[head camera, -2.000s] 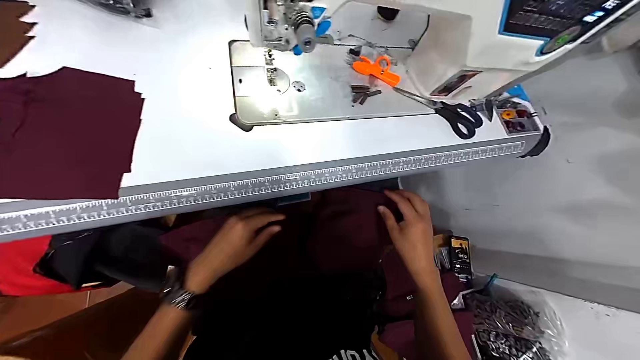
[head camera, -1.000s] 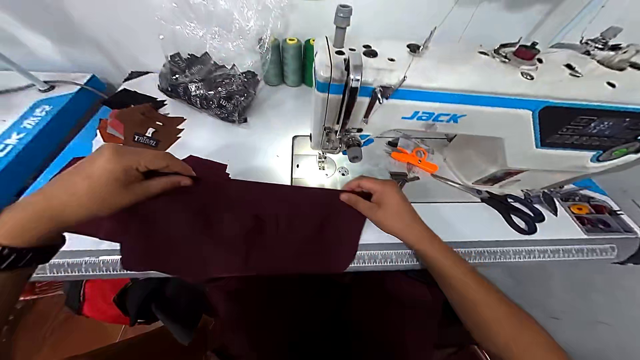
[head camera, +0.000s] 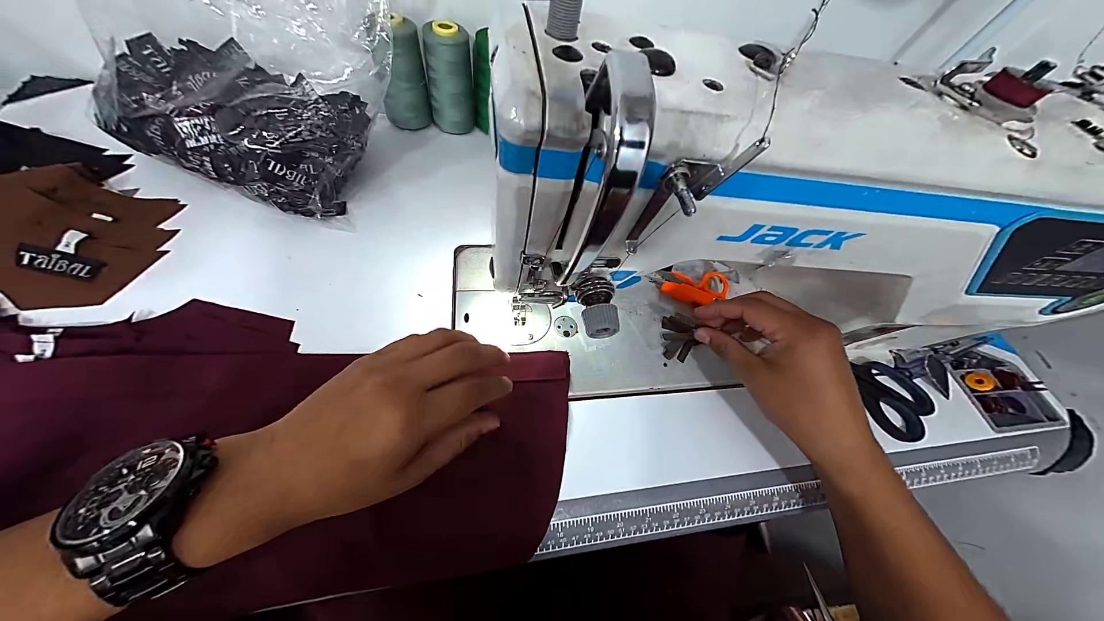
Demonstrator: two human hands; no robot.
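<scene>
My left hand (head camera: 414,414), with a black watch on its wrist, rests on a maroon fabric piece (head camera: 483,483) laid over the table edge. The cloth's folded top edge lies just in front of the sewing machine's presser foot (head camera: 520,312). At the right, my right hand (head camera: 768,345) has its thumb and fingertips on a small pile of dark fabric strips (head camera: 680,336) on the metal bed; whether a strip is pinched is unclear. Orange-handled thread snips (head camera: 690,289) lie just behind those fingers. Black-handled scissors (head camera: 893,401) lie right of that wrist, partly hidden.
A white Jack sewing machine (head camera: 793,207) spans the back right. Green thread cones (head camera: 448,78) and a plastic bag of black labels (head camera: 233,129) stand behind. Brown fabric pieces (head camera: 78,233) lie at left. A bobbin tray (head camera: 1009,388) sits at right, a ruler tape (head camera: 673,526) along the front edge.
The maroon fabric, held up by both hands a second ago, now lies on the table beside the needle area. My right hand has left it and moved to the dark strips. The view is closer.
</scene>
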